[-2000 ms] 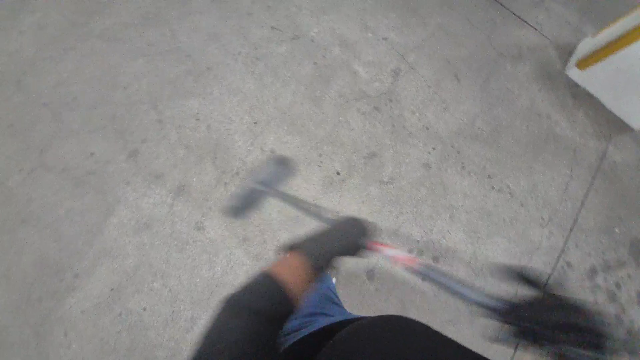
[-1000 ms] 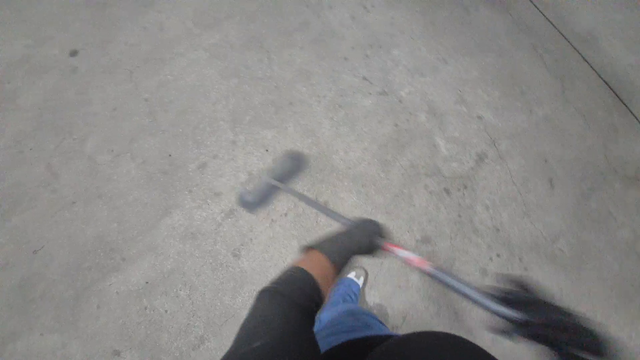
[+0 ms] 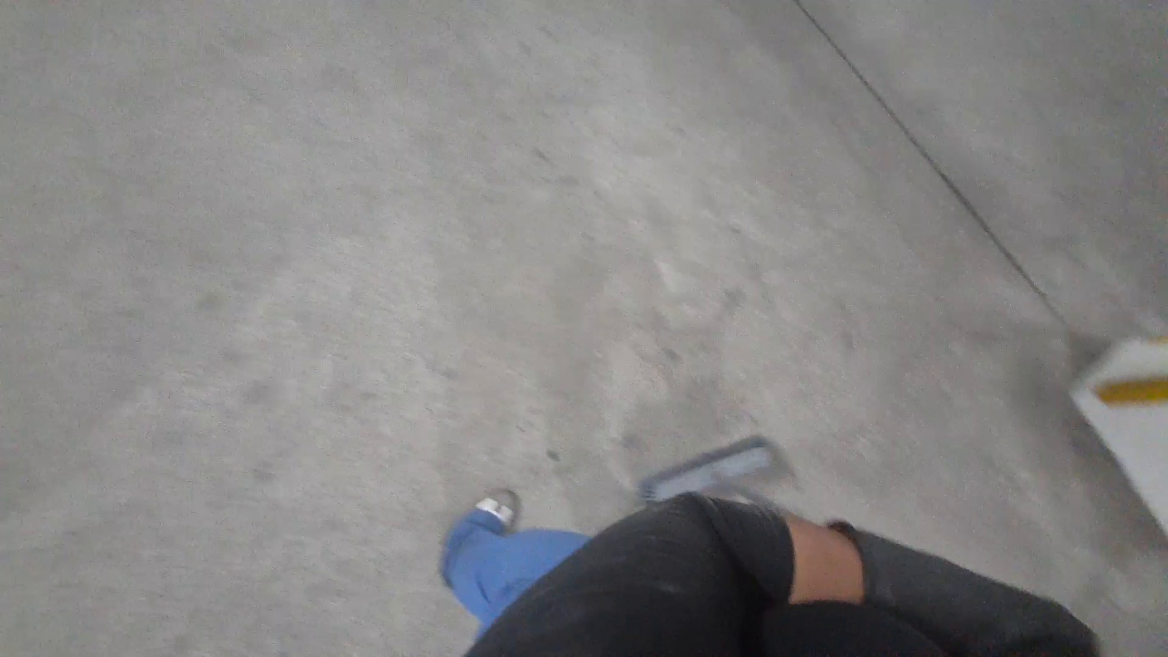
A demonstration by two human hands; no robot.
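Note:
My left hand (image 3: 976,589), in a dark glove, is at the lower right, with a strip of bare wrist between glove and black sleeve. Its fingers and whatever lies in them cannot be made out. Just above my forearm shows the grey head of a long-handled broom (image 3: 712,470), blurred and tilted near the floor. A short piece of its handle runs toward the lower right and passes out of sight behind my arm. My right hand is outside the frame.
Grey concrete floor (image 3: 411,274) with small dark marks fills most of the view. A dark joint line (image 3: 949,178) crosses it at the upper right. A white block with a yellow stripe (image 3: 1127,429) stands at the right edge. My shoe (image 3: 498,507) and blue trouser leg show below.
The broom head has swung from left of my left hand to close by my forearm. My left arm now reaches rightward across my body. My right hand has left the view.

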